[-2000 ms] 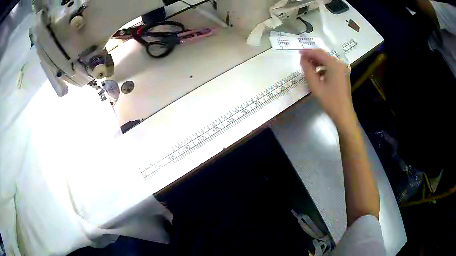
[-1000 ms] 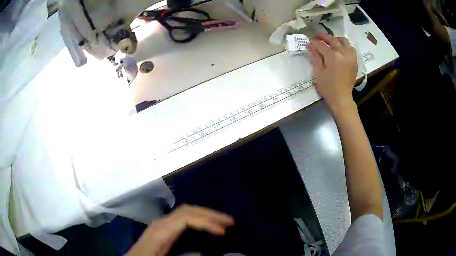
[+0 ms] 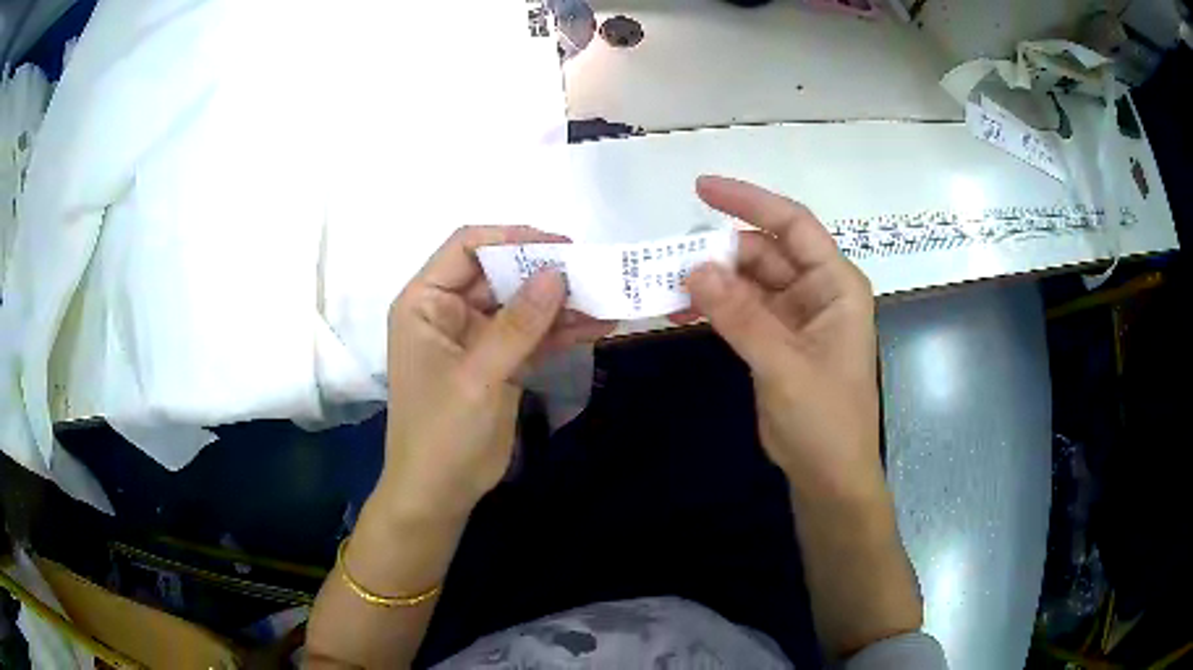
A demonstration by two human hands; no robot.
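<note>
A small white care label with black print is stretched between my two hands, above the table's front edge. My left hand pinches its left end between thumb and fingers. My right hand pinches its right end, with the index finger raised off it. Large white garment panels spread over the left of the table and hang over the front edge, partly washed out by glare.
The white machine table has a printed ruler along its front. A label strip lies at the right end. Part of the machine shows at the top. A grey metal surface is below right, cardboard at lower left.
My right hand has come from the label strip to the centre with a label. My left hand has risen from below and taken the other end. The view has shifted left and down.
</note>
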